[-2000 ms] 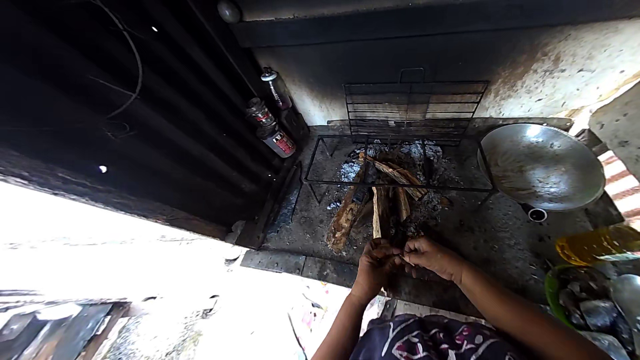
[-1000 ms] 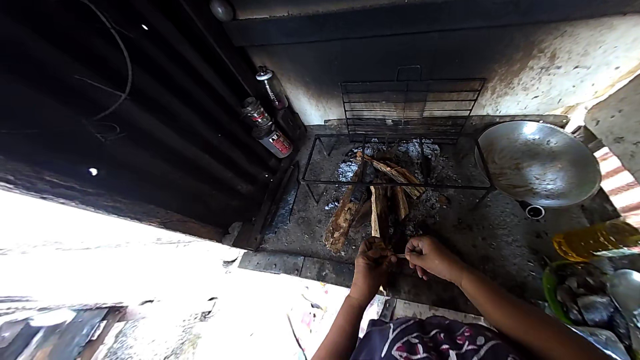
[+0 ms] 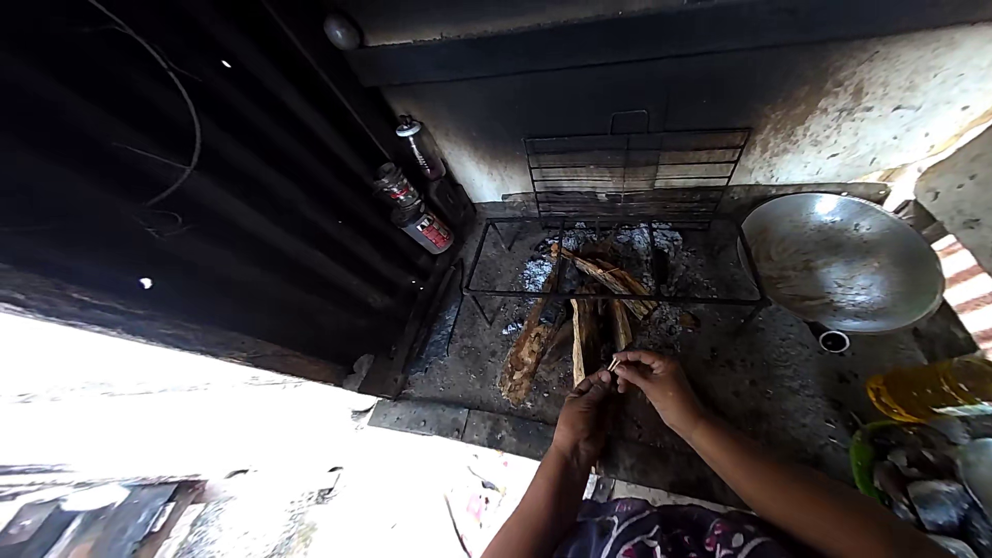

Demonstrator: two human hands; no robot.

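My left hand (image 3: 585,411) is closed at the front of the hearth, its fingertips beside those of my right hand (image 3: 651,380). Between the right fingertips are thin pale slivers (image 3: 614,363), perhaps small sticks; what the left fingers hold is hidden. Just beyond the hands lies split firewood (image 3: 577,333), with a rough-barked log (image 3: 525,360) to its left and another split piece (image 3: 612,277) across the far end. The wood lies partly under a black metal stand (image 3: 604,296), among grey ash (image 3: 537,273).
A wire grill rack (image 3: 635,167) leans on the back wall. To the right are a metal wok (image 3: 845,263), a bottle of yellow oil (image 3: 930,391) and a green-rimmed basin (image 3: 862,465). A labelled container (image 3: 430,232) and a clear bottle (image 3: 421,147) stand back left.
The hands were a little apart a second ago; their fingertips are now close together, and the right hand's fingers show the pale slivers. The wood and stand have not moved.
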